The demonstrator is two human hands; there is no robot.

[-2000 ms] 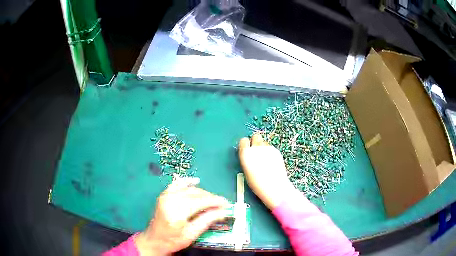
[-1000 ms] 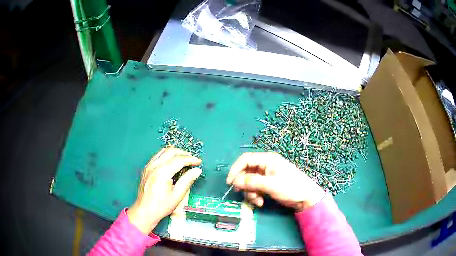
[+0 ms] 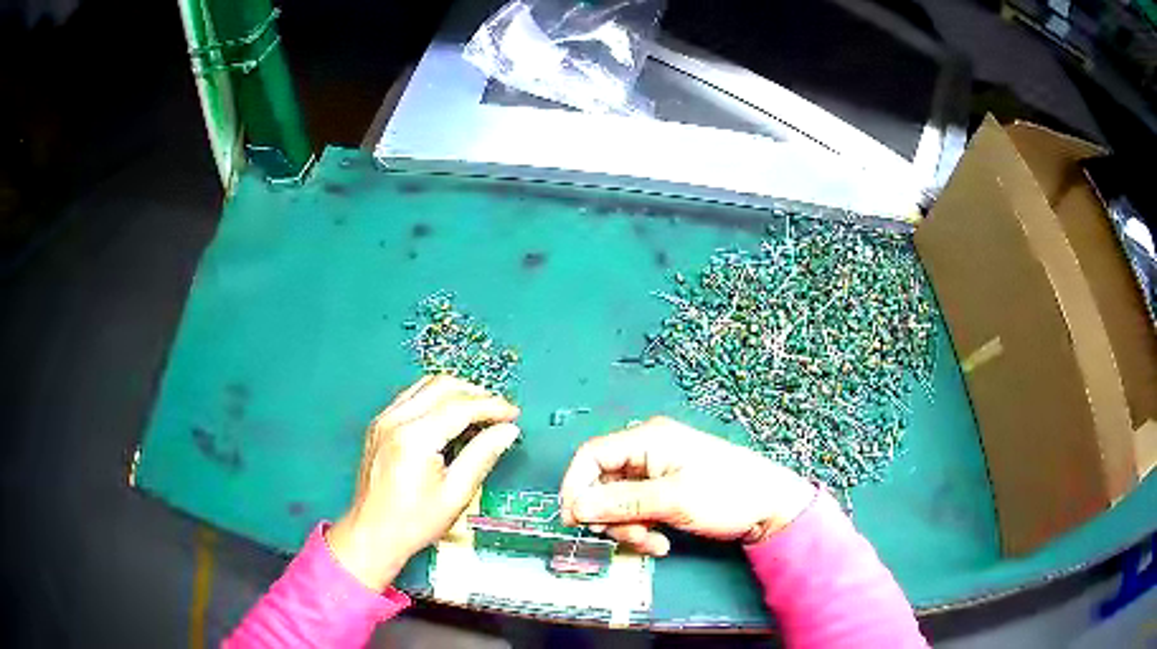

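Note:
A small green circuit board (image 3: 518, 506) with pale markings lies near the bench's front edge, with a dark green and reddish strip along it. A dark reddish block (image 3: 579, 558) is near its right side, and a pale cream holder (image 3: 489, 577) is around the front. My right hand (image 3: 673, 482) has its fingertips pinched just above the board's right part; a thin silvery component leg shows below them, the body hidden. My left hand (image 3: 419, 475) is curled at the board's left end, thumb and index finger near each other; whether it holds anything is hidden.
A large component pile (image 3: 812, 342) lies right, beside an open cardboard carton (image 3: 1015, 342). A small pile (image 3: 459, 349) lies behind my left hand. A loose component (image 3: 562, 416) lies between. A clear bag (image 3: 558, 57) and grey frame (image 3: 634, 159) are behind; a green post (image 3: 260, 95) stands left.
My right hand went from the large pile to the board, then slightly lower and left with the component. My left hand moved from over the board to its left end, uncovering the board.

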